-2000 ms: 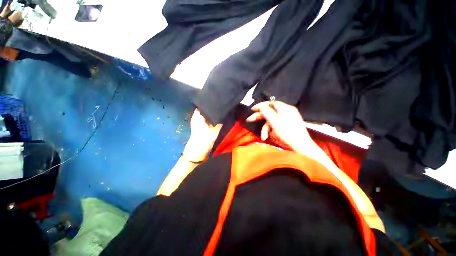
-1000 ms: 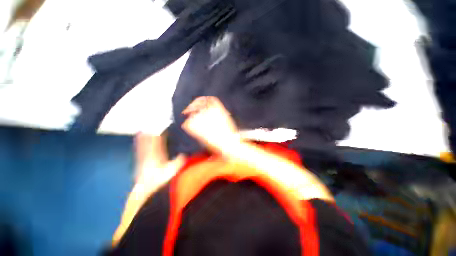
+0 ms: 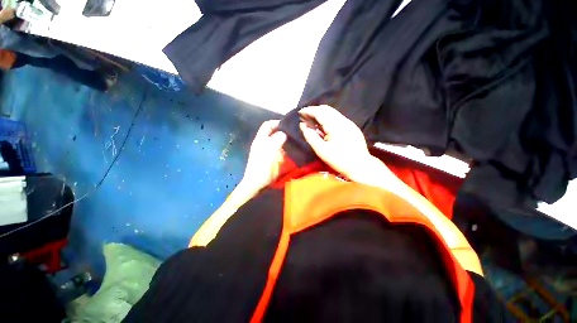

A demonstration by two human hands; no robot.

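Dark garments [image 3: 405,76] lie rumpled over the white table, with long panels reaching its near edge. My left hand [image 3: 267,151] holds the end of one dark panel [image 3: 296,135] above my lap. My right hand [image 3: 335,140] is at the same cloth, its fingers bent against the panel end beside my left hand. Whether a small tool is in my right palm cannot be told. Another dark leg end [image 3: 202,53] hangs over the table edge to the left.
The white table [image 3: 259,69] runs across the top. A blue floor [image 3: 164,164] lies to the left, with a pale green bag [image 3: 126,277] and a blue crate [image 3: 16,142]. Part of another person [image 3: 7,58] shows at the upper left.
The view swung away and back, blurred in between. My hands have come together at the panel end, which is now bunched up; two seconds ago it hung flat from my left hand.
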